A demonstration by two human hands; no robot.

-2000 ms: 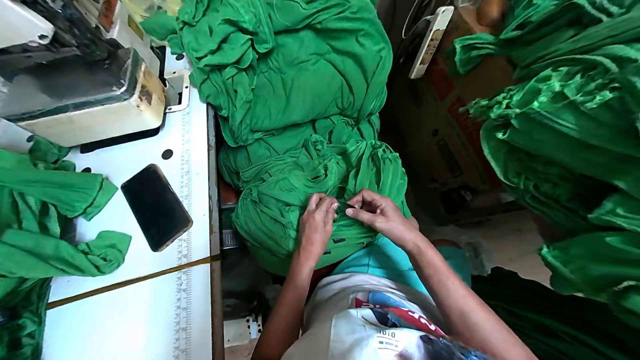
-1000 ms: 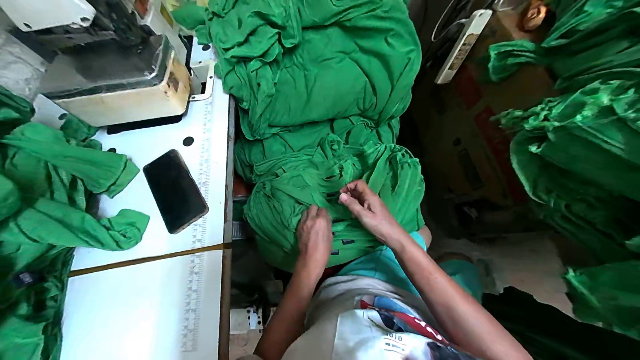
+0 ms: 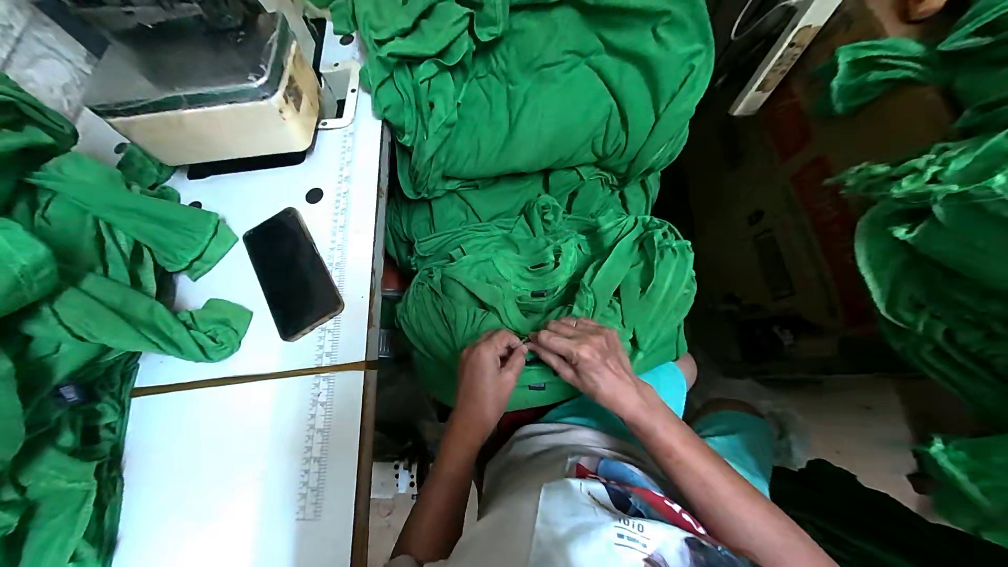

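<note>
My left hand (image 3: 490, 370) and my right hand (image 3: 587, 358) meet at the near side of a bundle of green fabric (image 3: 480, 283) that lies over my lap. The fingertips of both hands pinch a small bit at the cloth; what exactly lies between them is too small to tell. Small dark labels (image 3: 537, 387) show on the green cloth near the hands. Behind this bundle, a larger heap of green fabric (image 3: 567, 87) rises against the table edge.
At left, a white sewing table (image 3: 244, 457) bears a smartphone (image 3: 293, 274), a sewing machine (image 3: 213, 94) and green garment pieces (image 3: 118, 252). More green cloth (image 3: 937, 236) hangs at right, beside a cardboard box (image 3: 795, 205) and a white power strip (image 3: 787, 55).
My right hand has come down and left, so that its fingertips now meet those of my left hand; one second ago they were apart.
</note>
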